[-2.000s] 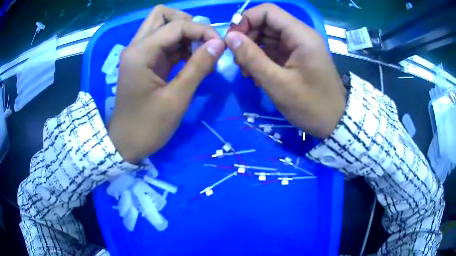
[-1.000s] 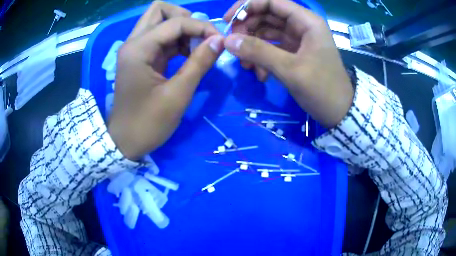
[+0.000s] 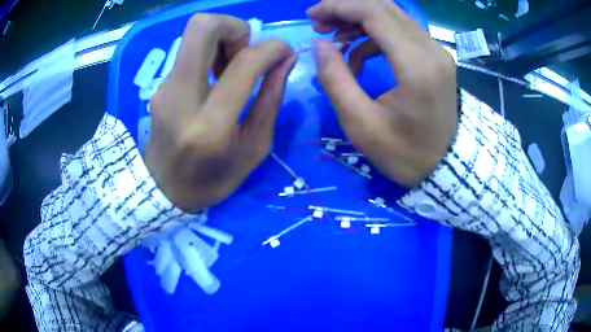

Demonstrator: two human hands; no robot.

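Observation:
My left hand (image 3: pixel 217 117) is over the upper left of the blue tray (image 3: pixel 285 292), fingers bent around a translucent white housing (image 3: pixel 254 31), of which one end shows above the fingers. My right hand (image 3: pixel 395 91) faces it across a small gap, thumb and forefinger apart. Fine reddish wire (image 3: pixel 302 49) shows between the two hands; whether the right fingers hold its end is hidden. Several wired sticks with small white blocks (image 3: pixel 317 213) lie in the middle and right of the tray.
A pile of white housings (image 3: pixel 188 256) lies at the tray's lower left, more (image 3: pixel 150 67) at the upper left. Crumpled whitish bags (image 3: pixel 48 91) lie left and right of the tray. A printed label (image 3: pixel 471 44) sits on the rail, upper right. Small parts lie on the green belt.
My fingertips, together before, have moved apart. The stick with its white block no longer shows above my right fingers. The housing end shows more clearly at my left hand. Parts on the belt have shifted.

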